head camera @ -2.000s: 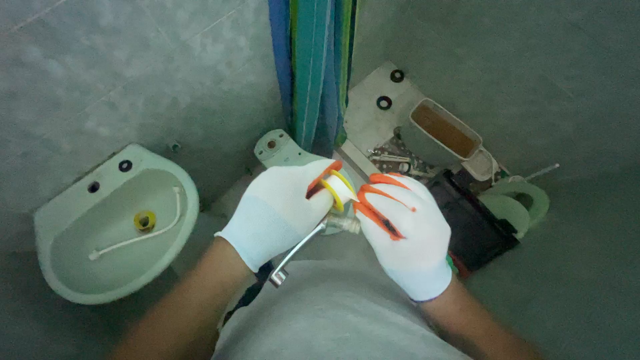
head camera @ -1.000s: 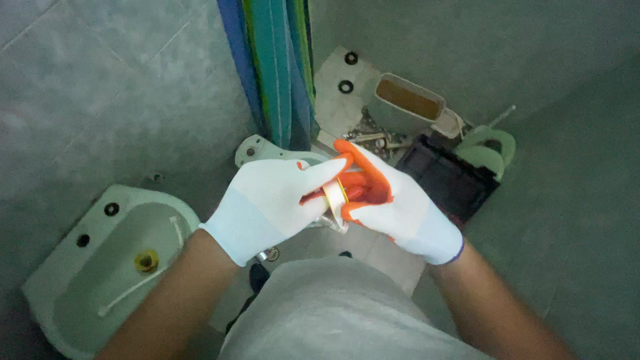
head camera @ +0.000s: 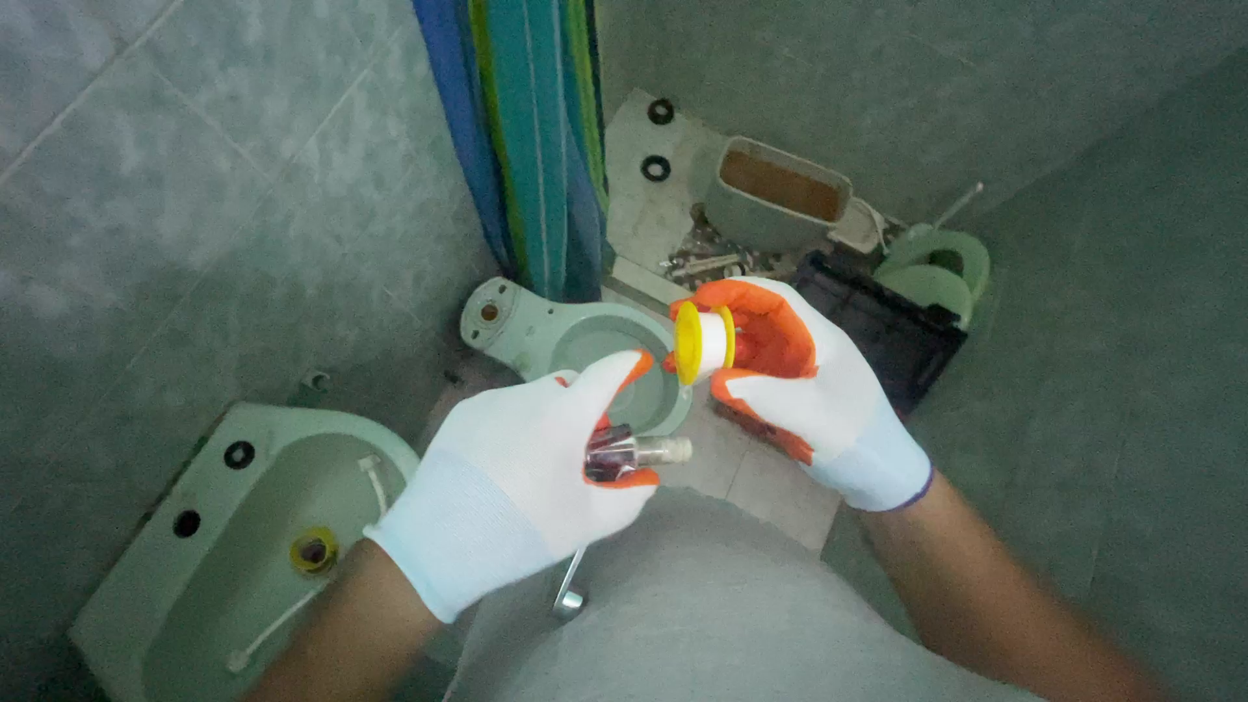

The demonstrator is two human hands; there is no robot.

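Note:
My left hand (head camera: 526, 458), in a white glove with orange palm, is closed around a chrome faucet (head camera: 612, 454). Its threaded end (head camera: 665, 449), pale as if wrapped in tape, points right, and a metal lever (head camera: 569, 597) sticks out below the glove. My right hand (head camera: 809, 380), gloved alike, holds a yellow spool of white thread seal tape (head camera: 712, 341) between thumb and fingers, above and to the right of the threaded end. The two hands are apart. Whether a strand of tape runs between them, I cannot tell.
A washbasin (head camera: 322, 439) with a flexible hose (head camera: 283, 619) stands at left. A toilet bowl (head camera: 624, 361) lies beyond my hands, near a striped curtain (head camera: 546, 146). Farther right are a cistern (head camera: 780, 195), loose metal parts (head camera: 707, 261), a black crate (head camera: 887, 322) and a green toilet seat (head camera: 941, 278).
My hands were together around the spool and fitting; now they are apart, the spool in my right hand and the threaded end in plain sight. The view has shifted.

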